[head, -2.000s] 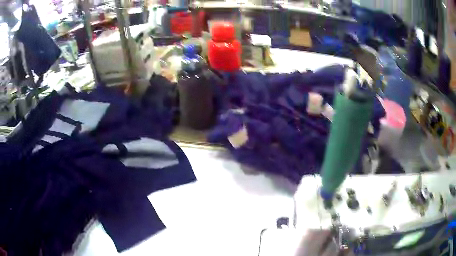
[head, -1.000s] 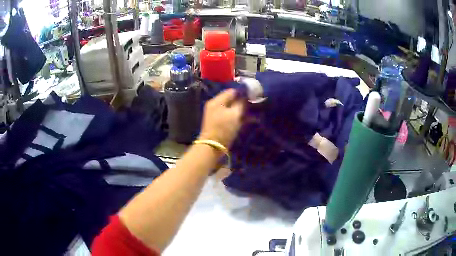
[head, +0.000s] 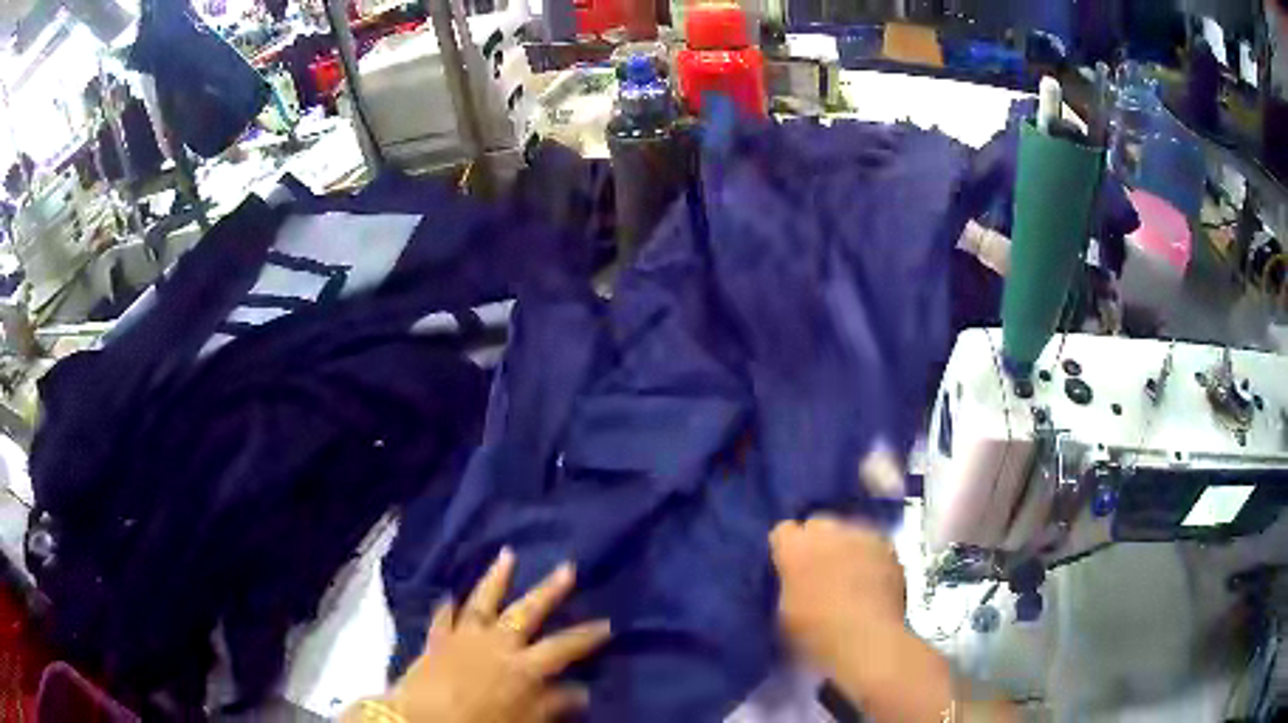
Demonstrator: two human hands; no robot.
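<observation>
A large navy garment (head: 664,424) lies spread across the middle of the white table, from the back down to the front edge. My left hand (head: 502,653) lies on its lower left part, fingers spread, palm down. My right hand (head: 845,586) is blurred, with its fingers closed on the garment's right edge, left of the sewing machine. A small pale label (head: 881,472) shows just above my right hand. The white sewing machine (head: 975,424) stands at the right with its needle area beside the cloth.
A navy and grey garment pile (head: 254,410) lies at the left. A dark bottle with a blue cap (head: 643,177) and a red container (head: 720,74) stand behind the cloth. A green thread cone (head: 1045,240) rises above the machine. A pink object (head: 1158,233) is behind it.
The navy garment has been pulled from the back of the table towards me and spread out. My left hand has moved down from the back onto the cloth. My right hand has come into view.
</observation>
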